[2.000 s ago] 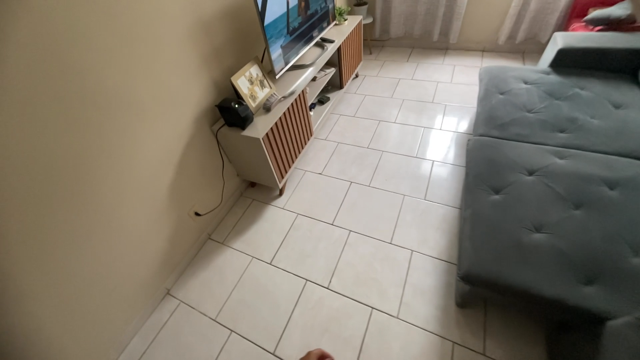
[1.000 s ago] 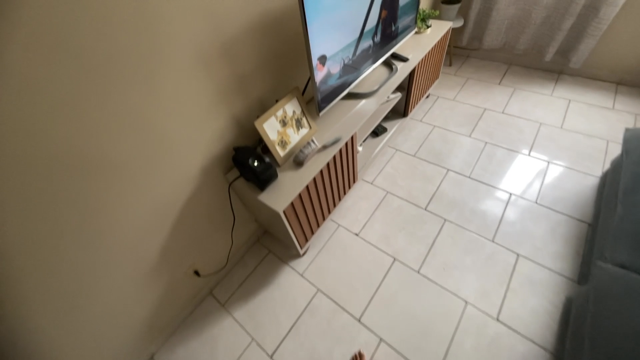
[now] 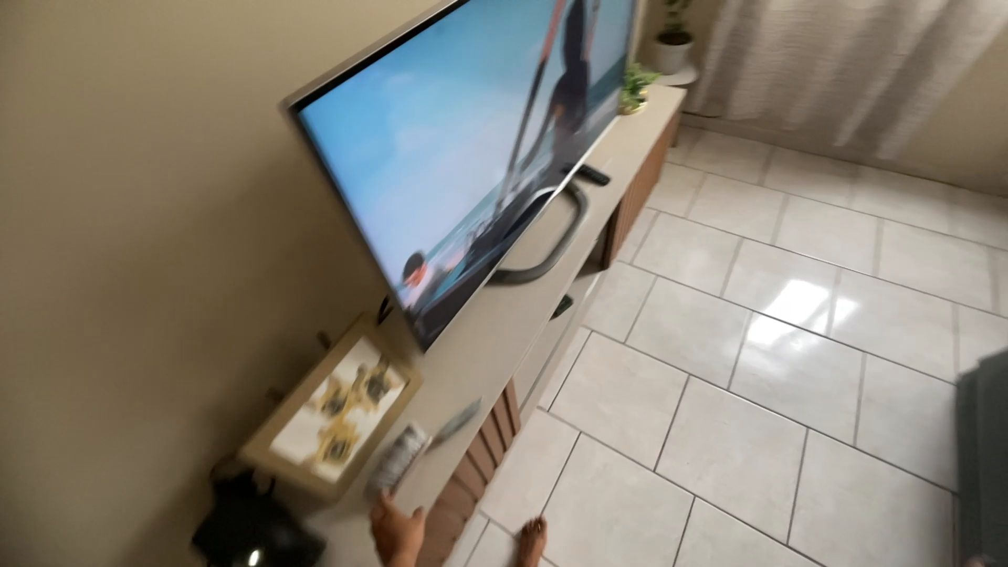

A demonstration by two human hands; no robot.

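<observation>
One hand, which looks like my left hand [image 3: 398, 529], reaches in at the bottom of the view over the near end of the TV stand [image 3: 472, 339]. Its fingertips are at the near end of a blurred brush-like object [image 3: 400, 457] with a thin grey handle [image 3: 457, 421]; whether they touch it I cannot tell. Left of the hand, a framed picture [image 3: 339, 409] leans near the wall, and a black object [image 3: 256, 524] stands at the lower left. My right hand is out of view.
A large television [image 3: 472, 142] stands on the stand, with a remote control [image 3: 592, 175] by its base. Potted plants [image 3: 635, 88] are at the far end. My bare foot [image 3: 532, 539] is on the tiled floor [image 3: 630, 480]. A grey upholstered piece [image 3: 980, 457] is at the right edge.
The view has moved much nearer to the TV stand. A hand has come into view beside the brush-like object, which lay on the stand one second ago.
</observation>
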